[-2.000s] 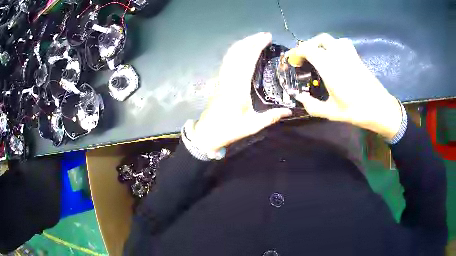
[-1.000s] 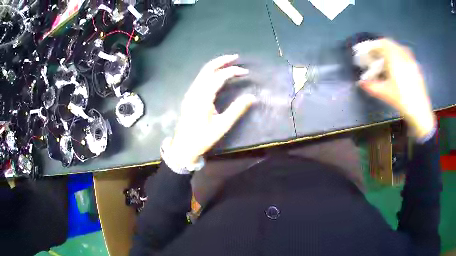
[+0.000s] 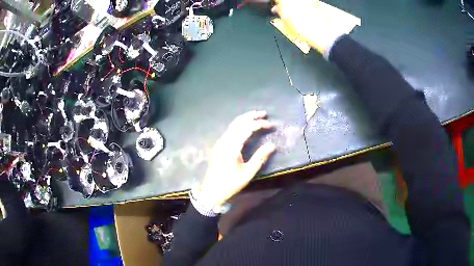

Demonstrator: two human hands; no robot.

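My left hand (image 3: 236, 156) rests low over the green mat near the bench's front edge, fingers curved and apart, holding nothing. My right hand (image 3: 299, 20) is stretched to the far side at the top of the picture. Its fingertips are near a small dark, blurred thing at the top edge; whether they grip it cannot be told. A pale strip (image 3: 292, 37) lies under that hand, beside a white sheet (image 3: 340, 14). A whitish octagonal lamp board with a dark lens centre (image 3: 149, 144) lies left of my left hand.
Wired black units (image 3: 117, 169) crowd the bench's left side. A pale circuit board (image 3: 197, 28) lies at the far left-centre. A thin dark line with a pale patch (image 3: 311, 105) crosses the mat. An open cardboard box (image 3: 130, 234) with parts is below the edge.
The round black unit went from both hands to the right in my right hand, which no longer holds it. That hand has moved to the far side. My left hand let go and stayed low, open.
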